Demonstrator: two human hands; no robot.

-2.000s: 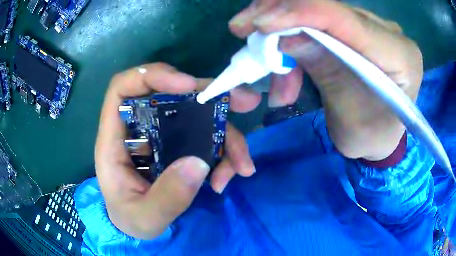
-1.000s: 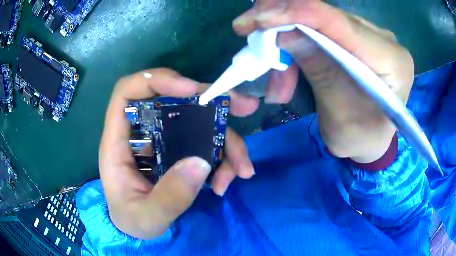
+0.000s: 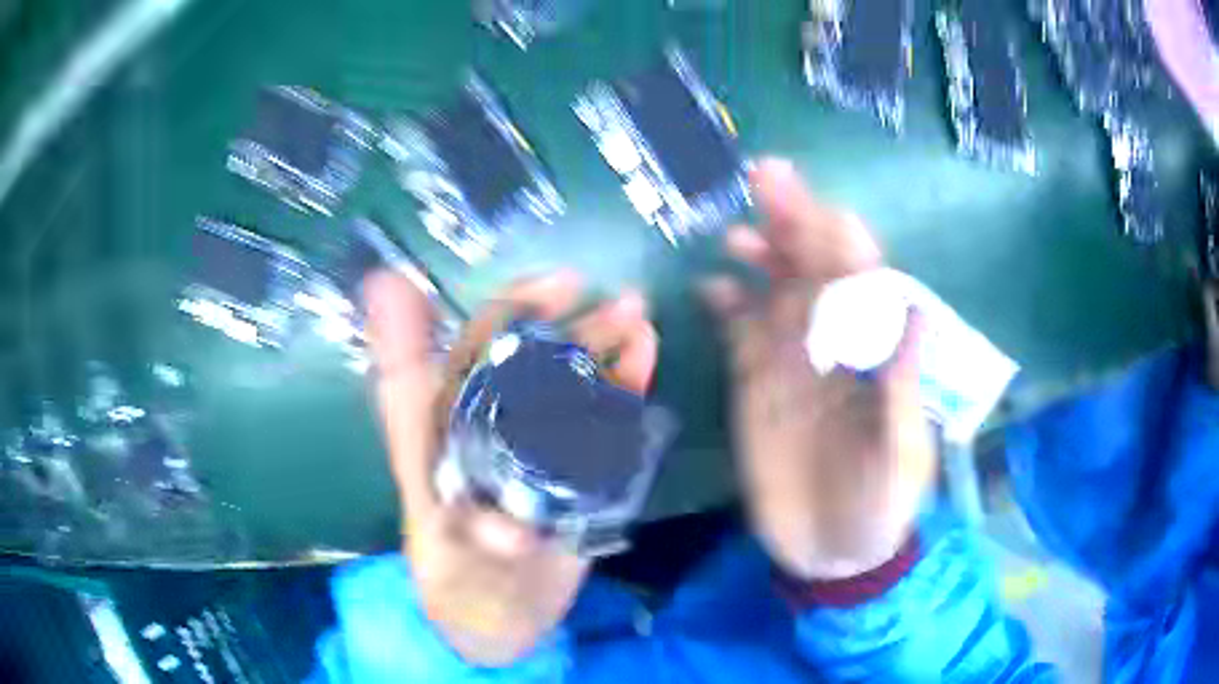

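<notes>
The picture is blurred. My left hand holds a circuit board low in front of me, its black heatsink facing up. My right hand holds the white glue tube; a rounded white part shows at the palm, and the nozzle tip cannot be made out. The fingertips of my right hand are extended beside another board on the mat; whether they touch it cannot be told.
More boards lie on the green mat at the left and centre. Another group is at the upper right, with something pink at the corner. Blurred parts are at the left, a dark crate below. A blue sleeve is at right.
The view has shifted to show more of the bench. The nozzle has left the held board. My right hand has moved away from it, its fingers now extended by a bench board.
</notes>
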